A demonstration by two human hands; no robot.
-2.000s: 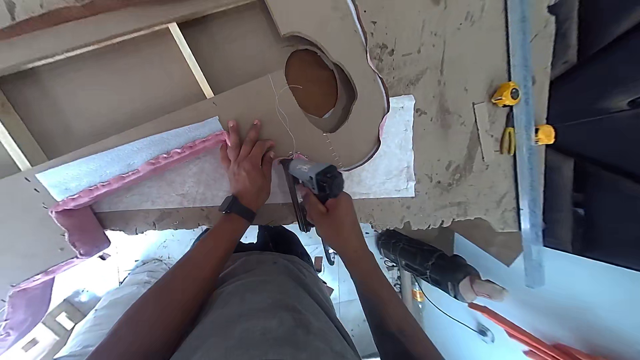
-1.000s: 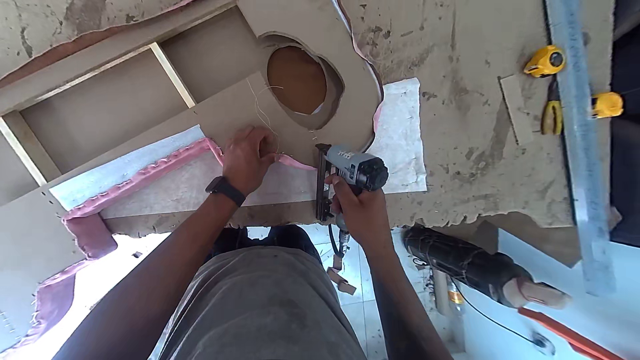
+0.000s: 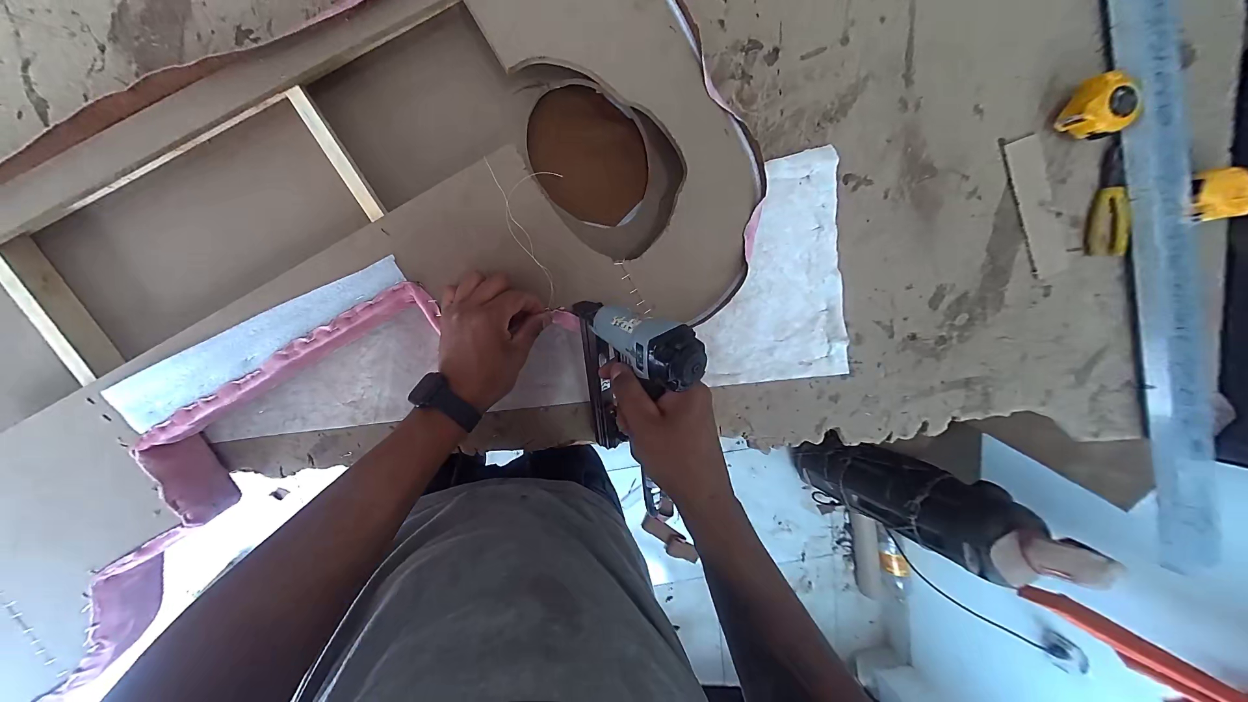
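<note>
My right hand [image 3: 668,429] grips a pneumatic staple gun [image 3: 639,346], its nose resting by the edge of a board panel [image 3: 429,234]. Just left of the nose, my left hand [image 3: 487,341] pinches the end of a pink fabric strip [image 3: 564,319] with thumb and fingers. The pink fabric [image 3: 283,366] runs in a gathered band down to the left, along a white sheet [image 3: 263,327]. Loose thread [image 3: 522,229] lies on the panel above my left hand. A row of staples [image 3: 632,285] shows above the gun. The panel has a rounded opening [image 3: 588,156].
Right of the panel lie another white sheet [image 3: 795,273], yellow tape measures [image 3: 1100,105], a yellow-handled tool [image 3: 1109,219] and a long metal ruler [image 3: 1165,292]. A black-wrapped roll [image 3: 907,502] and an orange bar [image 3: 1121,634] are beyond the table's ragged front edge [image 3: 897,424].
My left hand has moved right, closer to the staple gun's nose, and now pinches the pink strip's end. Two seconds ago it lay spread on the panel.
</note>
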